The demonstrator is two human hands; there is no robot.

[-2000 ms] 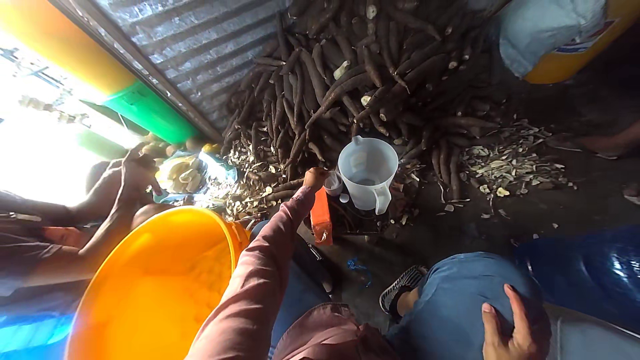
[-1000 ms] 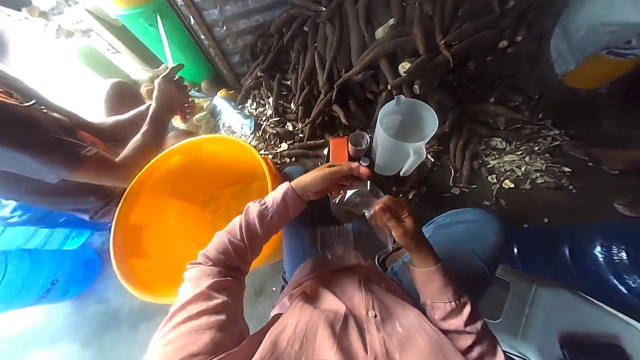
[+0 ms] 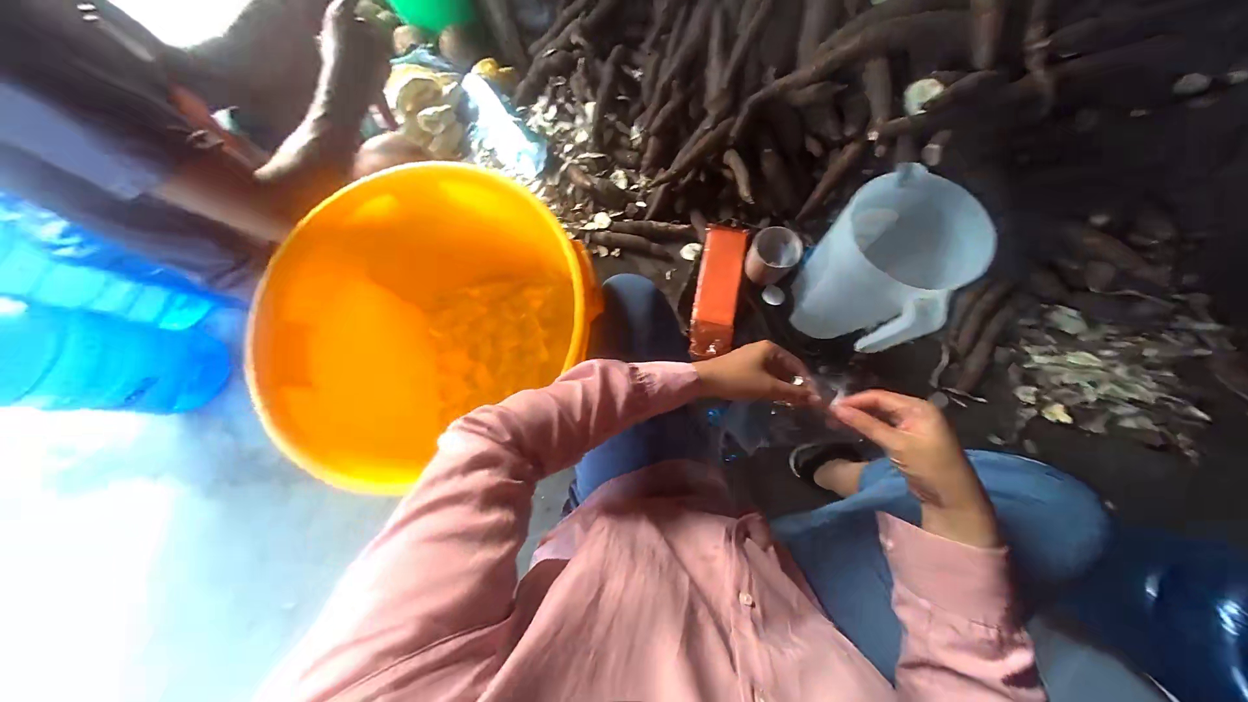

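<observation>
My left hand (image 3: 765, 374) and my right hand (image 3: 902, 434) almost meet in front of my lap, fingertips pinched on a small clear plastic bag (image 3: 829, 395), which is blurred and hard to make out. Just beyond my left hand stands an orange-red box (image 3: 720, 283). Beside it are a small clear cup (image 3: 775, 253) and a small white round cap (image 3: 773, 295). To the right of these stands a translucent plastic pitcher (image 3: 877, 258), its handle toward me. A large orange tub (image 3: 331, 331) with liquid in it is left of my knee.
Long brown roots, apparently cassava (image 3: 712, 107), are heaped beyond the box and pitcher. Peelings (image 3: 1111, 366) lie on the floor at the right. Another person's arm (image 3: 234, 200) reaches in behind the tub. Blue plastic containers (image 3: 107, 351) are at the left.
My right hand has left my knee and come to my left hand, which has drawn back from beside the cup. Both now pinch a clear plastic piece. The view has moved closer.
</observation>
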